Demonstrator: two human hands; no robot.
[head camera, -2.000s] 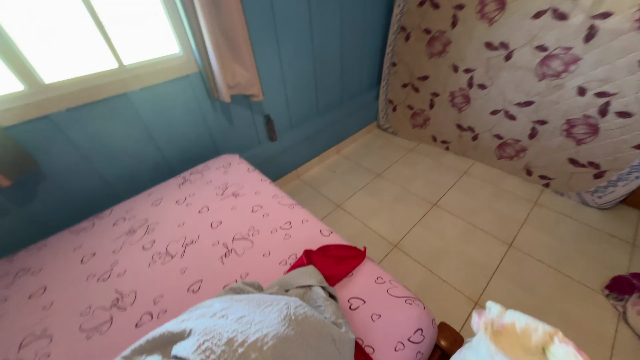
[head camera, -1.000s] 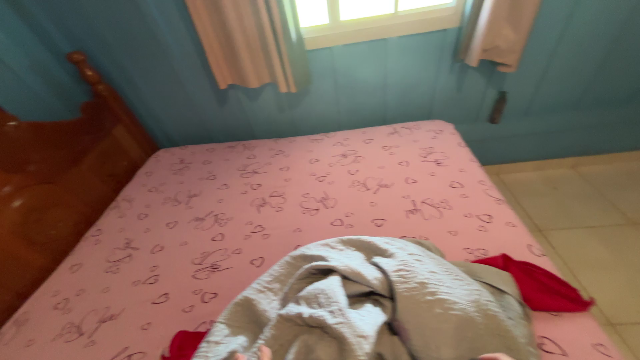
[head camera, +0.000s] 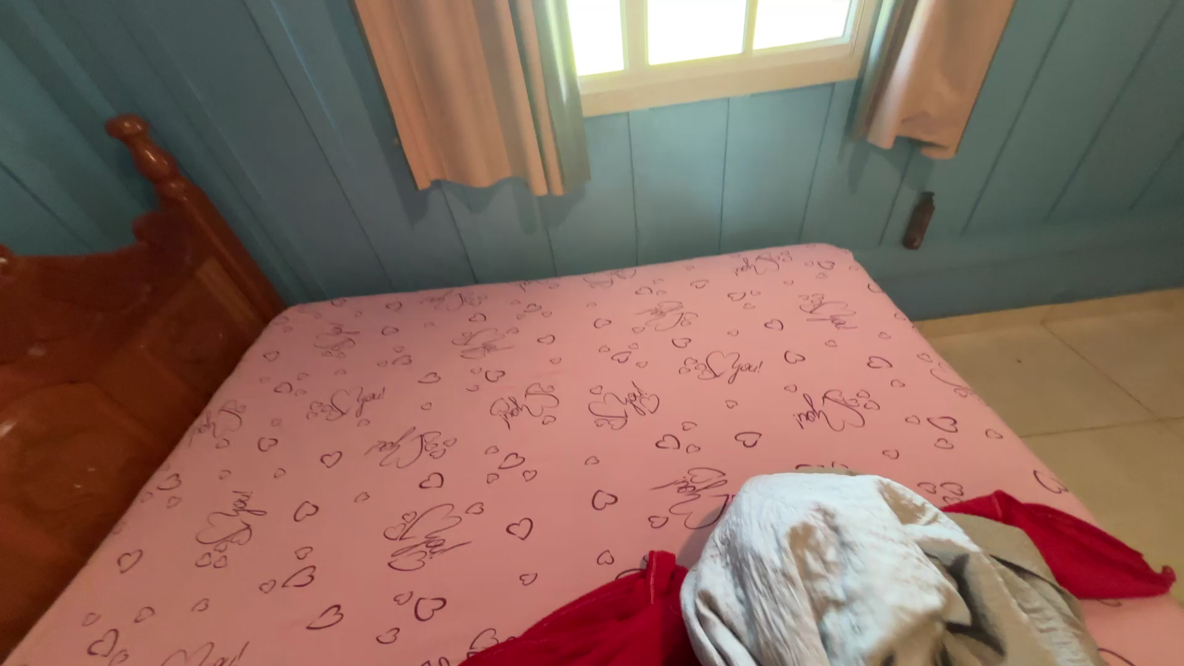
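Observation:
A bunched pile of white and beige fabric (head camera: 823, 573) lies on the near right part of a bed whose pink fitted sheet (head camera: 555, 444) is printed with hearts and script. Red cloth (head camera: 601, 620) shows at the left of the pile, and another red piece (head camera: 1064, 546) sticks out on its right, near the mattress edge. Neither of my hands is visible; the frame's bottom edge cuts off the near side of the pile.
A carved wooden headboard (head camera: 83, 388) stands on the left. Behind the bed are a blue panelled wall (head camera: 680, 185), a window and peach curtains (head camera: 472, 92). A small dark object (head camera: 918, 222) hangs on the wall. Tiled floor (head camera: 1101, 370) lies to the right.
The view has swung left, from the floor and flowered mattress to the bed and headboard. Fingers seen at the fabric's lower edge one second ago are out of view. More red cloth shows left of the pile.

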